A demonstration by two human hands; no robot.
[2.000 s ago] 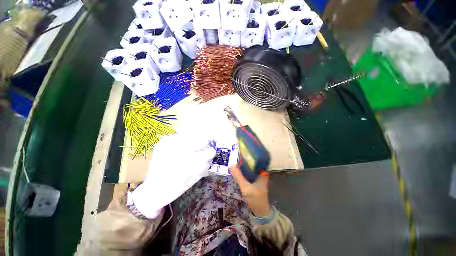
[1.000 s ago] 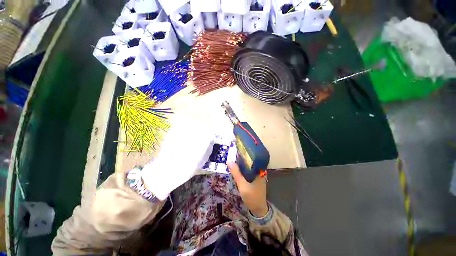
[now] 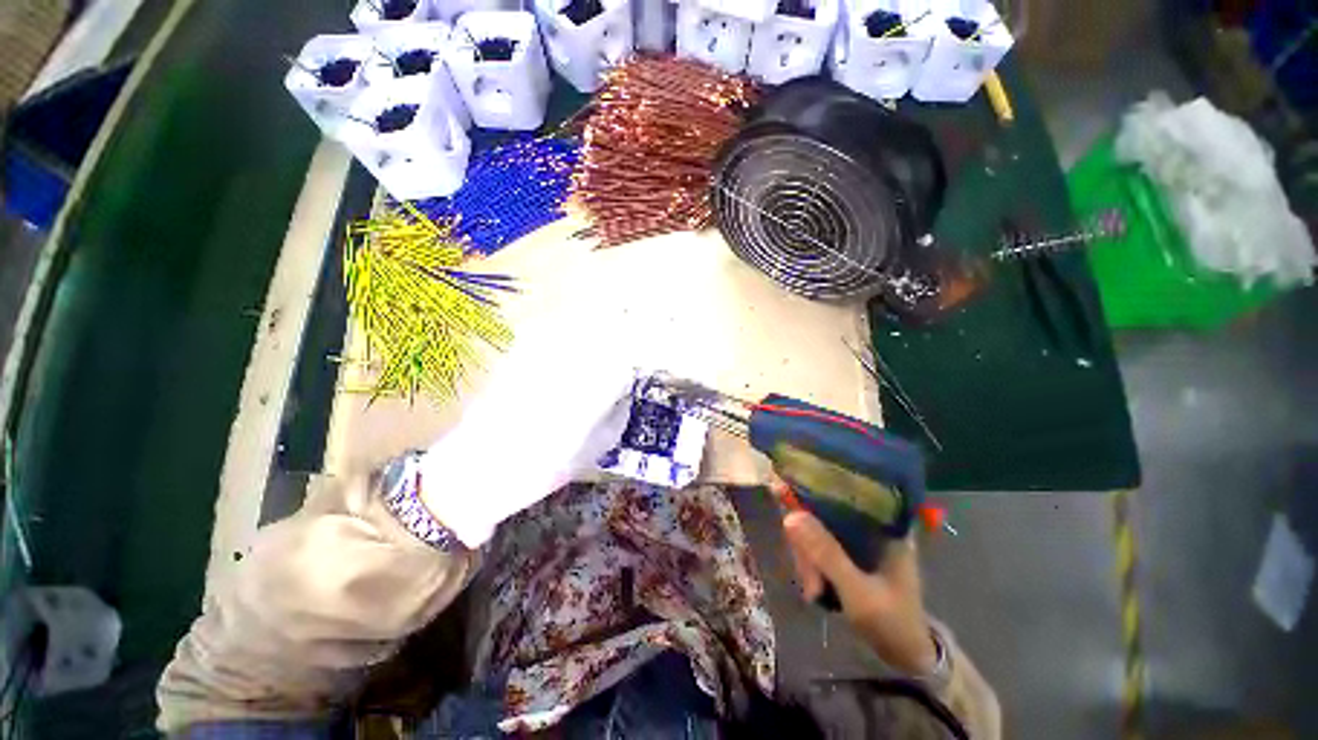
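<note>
My left hand (image 3: 542, 419), in a white glove, holds a white housing (image 3: 682, 451) with a dark centre at the board's front edge. My right hand (image 3: 856, 586), bare, grips the handle of a dark blue soldering gun (image 3: 838, 466) with an orange-red trigger and rear end. The gun's thin metal nose points left and reaches the upper right part of the housing. Whether the tip touches a terminal cannot be told. The glove hides the housing's left side.
Yellow wires (image 3: 412, 308), blue wires (image 3: 506, 192) and brown wires (image 3: 658, 145) lie on the tan board (image 3: 781, 340). A black fan (image 3: 810, 217) stands right of them, beside a metal spiral (image 3: 1048, 242) and thin tweezers (image 3: 899, 393). White housings (image 3: 412, 140) line the far edge.
The gun has turned from pointing up and away to pointing left, its nose now at the housing. My right hand has moved right with it. My left hand still holds the housing.
</note>
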